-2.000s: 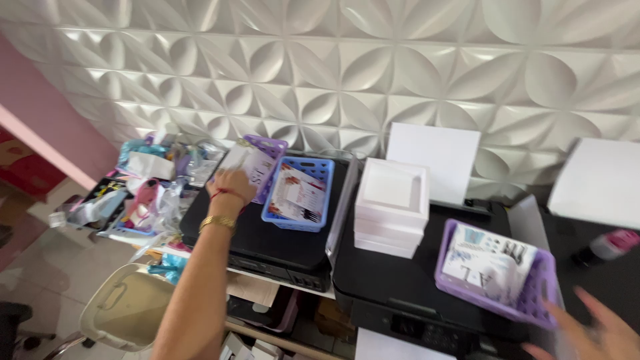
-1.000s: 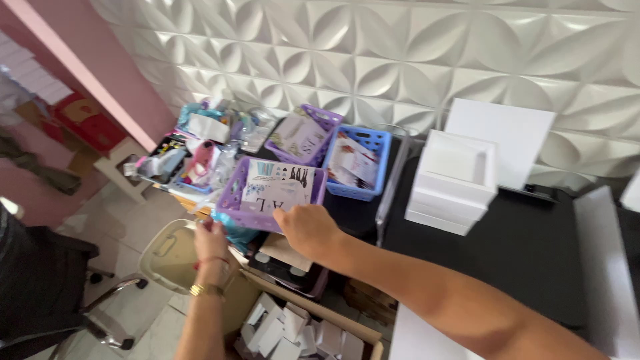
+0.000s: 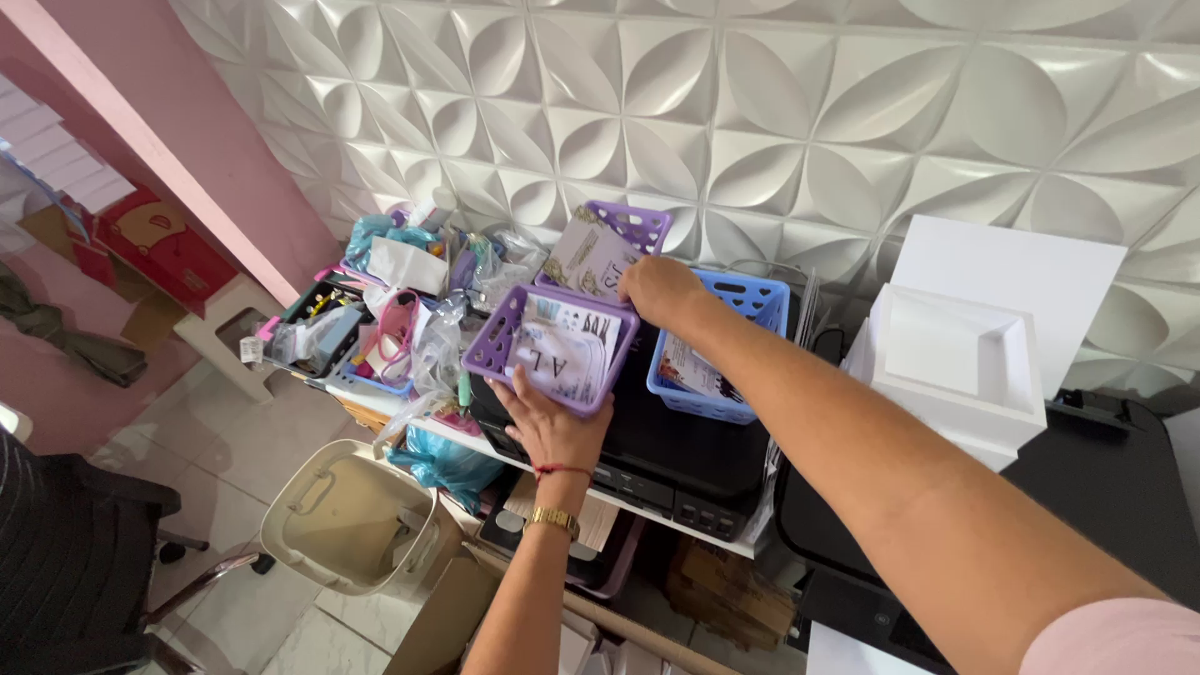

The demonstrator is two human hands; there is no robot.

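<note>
My left hand grips the near edge of a purple plastic basket holding printed cards, above the left part of a black printer. At the near corner of a second purple basket is my right hand, its fingertips hidden by the hand itself, so its hold is unclear. That basket has a printed card with gold decoration in it. To the right, partly under my right forearm, a blue plastic basket with more printed cards stands on the printer.
Stacked white boxes stand on another black printer at right. Trays of plastic-wrapped supplies crowd the shelf's left end. Below are a beige bin, an open cardboard box and a black chair.
The purple basket with the printed cards has moved from the right-hand printer to the left one. My right hand has left it for the rear purple basket; my left hand has come onto it.
</note>
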